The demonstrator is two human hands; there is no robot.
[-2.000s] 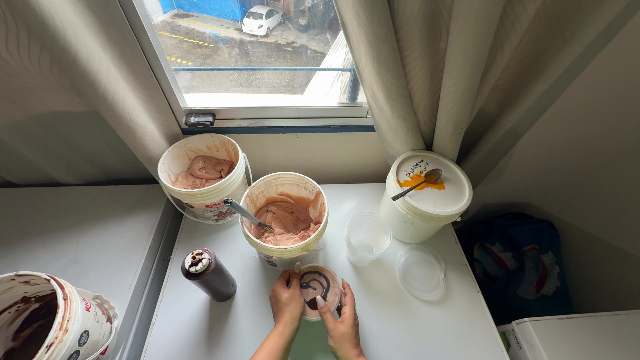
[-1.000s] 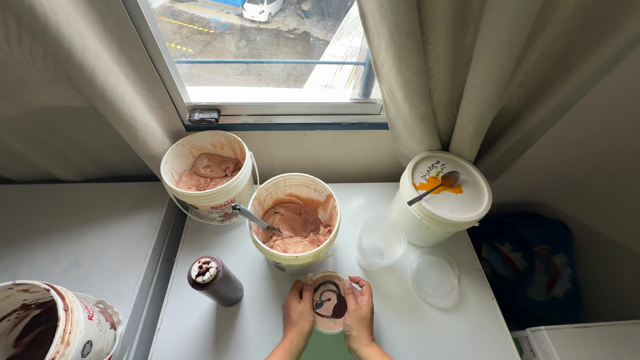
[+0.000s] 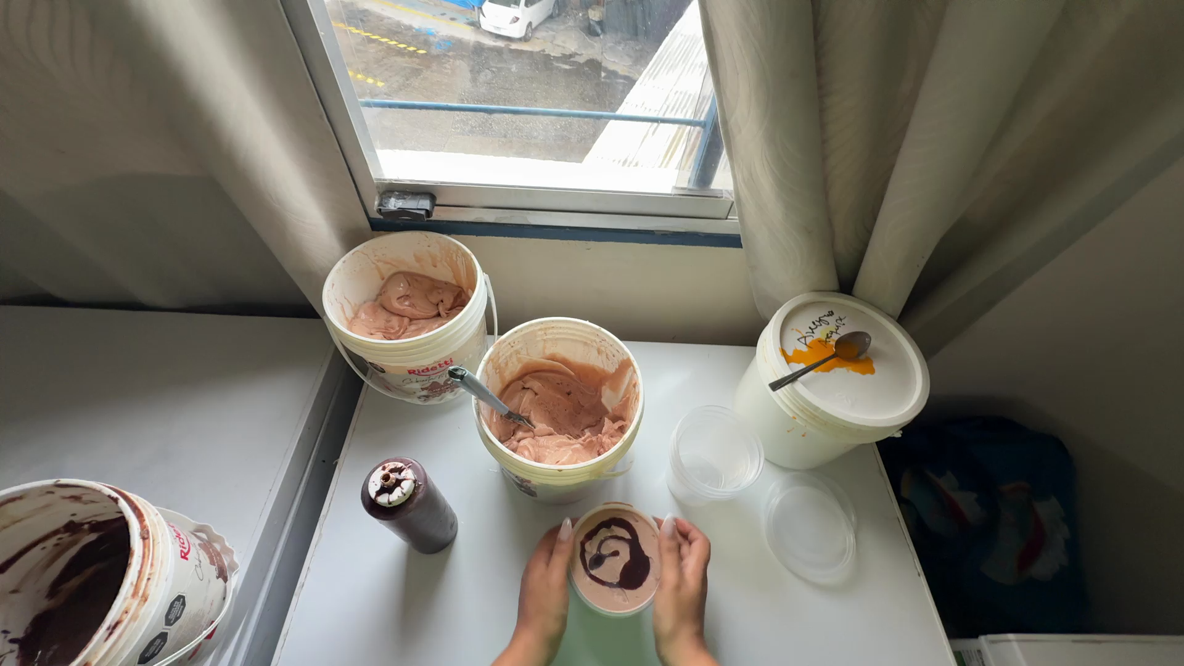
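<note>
Between my left hand [image 3: 546,587] and my right hand [image 3: 683,583] is a round plastic tub [image 3: 616,561] of pinkish-brown cream, topped with a dark sauce swirl. Both hands grip its sides. Just behind it stands a bucket [image 3: 560,416] of the same cream with a grey-handled utensil [image 3: 488,396] in it. A squeeze bottle of dark sauce [image 3: 410,506] stands upright to the left. An empty clear tub [image 3: 715,453] and a clear round lid [image 3: 810,528] lie to the right.
A second cream bucket [image 3: 407,314] stands back left, below the window. Back right is a lidded white bucket [image 3: 837,379] with a metal spoon [image 3: 823,359] and orange sauce on top. A chocolate-smeared bucket [image 3: 171,573] occupies the left table [image 3: 166,398].
Both hands keep hold of the tub. From two seconds ago, the right hand has gone from reaching over the tub's front to holding its right side. The view has shifted slightly.
</note>
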